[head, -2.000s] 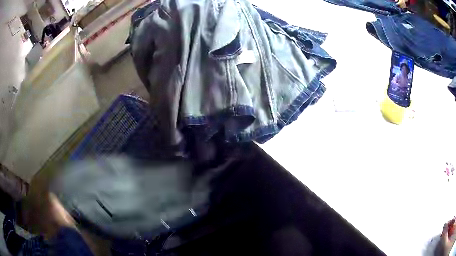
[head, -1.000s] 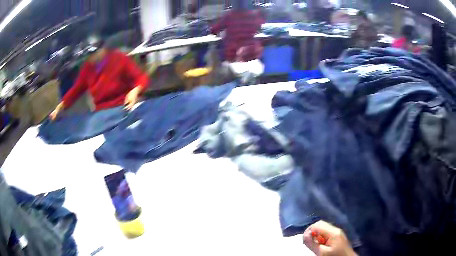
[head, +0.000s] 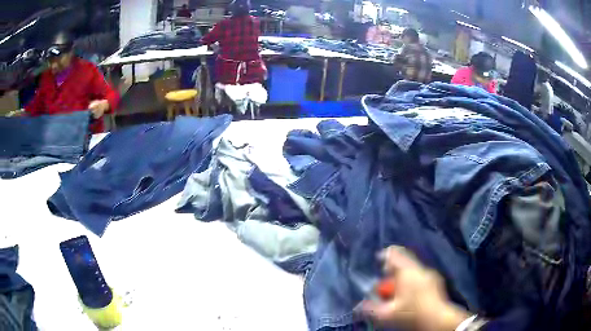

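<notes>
A large heap of dark blue denim garments point(head: 402, 194) fills the right side of the white table. My right hand point(head: 415, 294) is over the front of the heap, blurred, closed around the thread snips, whose orange-red grip point(head: 386, 289) shows between the fingers. Whether it also touches the cloth cannot be told. My left hand is not in view. A crumpled garment with its pale side out point(head: 278, 240) lies against the heap's left side.
A smartphone point(head: 86, 271) stands in a yellow holder point(head: 104, 313) on the white table point(head: 181, 278). A dark blue garment point(head: 139, 168) lies behind it. A person in red point(head: 74, 87) holds denim across the table. Denim edges the lower left.
The view has swung right from the pale garments and blue basket to the dark heap. My right hand with the snips has moved onto the heap. My left hand has left the picture.
</notes>
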